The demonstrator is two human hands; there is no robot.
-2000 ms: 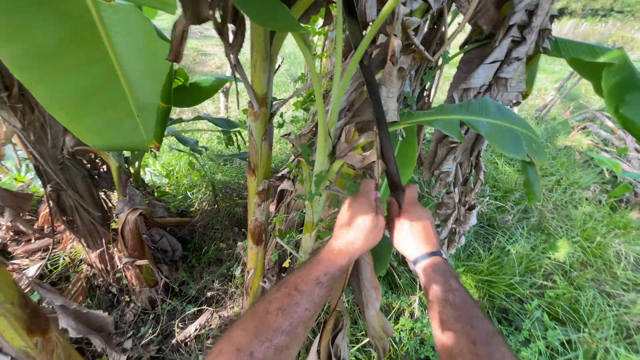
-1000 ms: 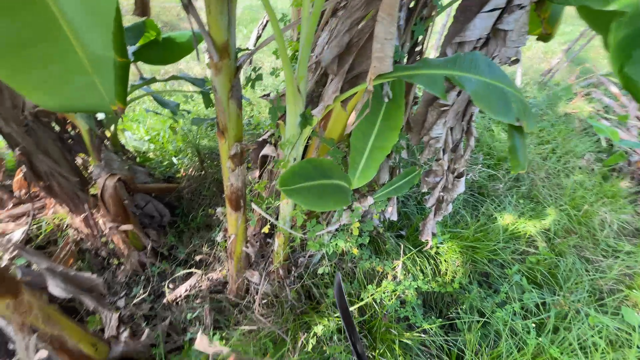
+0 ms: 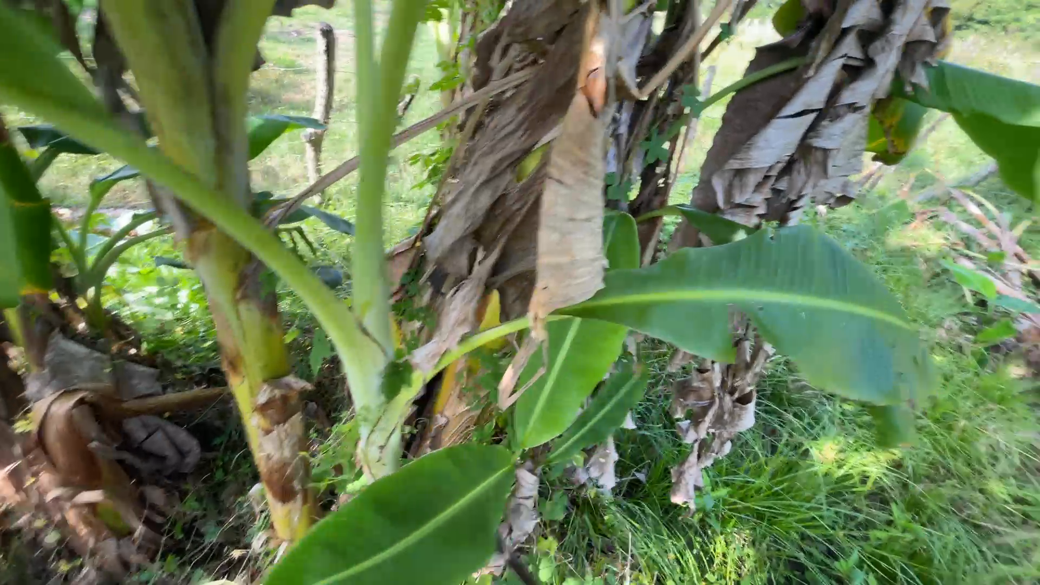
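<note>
Neither my left hand nor my right hand shows in the head view. A young banana plant's green stem point(image 3: 378, 357) stands left of the middle, with a broad green leaf point(image 3: 756, 301) reaching right and another green leaf point(image 3: 414, 520) low in front. Left of it rises a thicker yellow-green banana pseudostem point(image 3: 260, 366) with brown patches. A dry tan banana leaf point(image 3: 573, 203) hangs over the base of the broad leaf. At the bottom edge a thin dark strip point(image 3: 520, 565) shows in part; I cannot tell whether it is a blade.
Brown dead leaves point(image 3: 796, 122) hang at the upper right. Dry leaf litter and a cut banana stump point(image 3: 73, 439) lie at the left. Tall grass point(image 3: 812, 496) covers the ground at the right. A wooden fence post point(image 3: 321, 97) stands behind.
Both hands were on a long dark tool two seconds ago, and are now out of view. One second ago a dark blade stood at the bottom edge. The view has moved closer to the plants.
</note>
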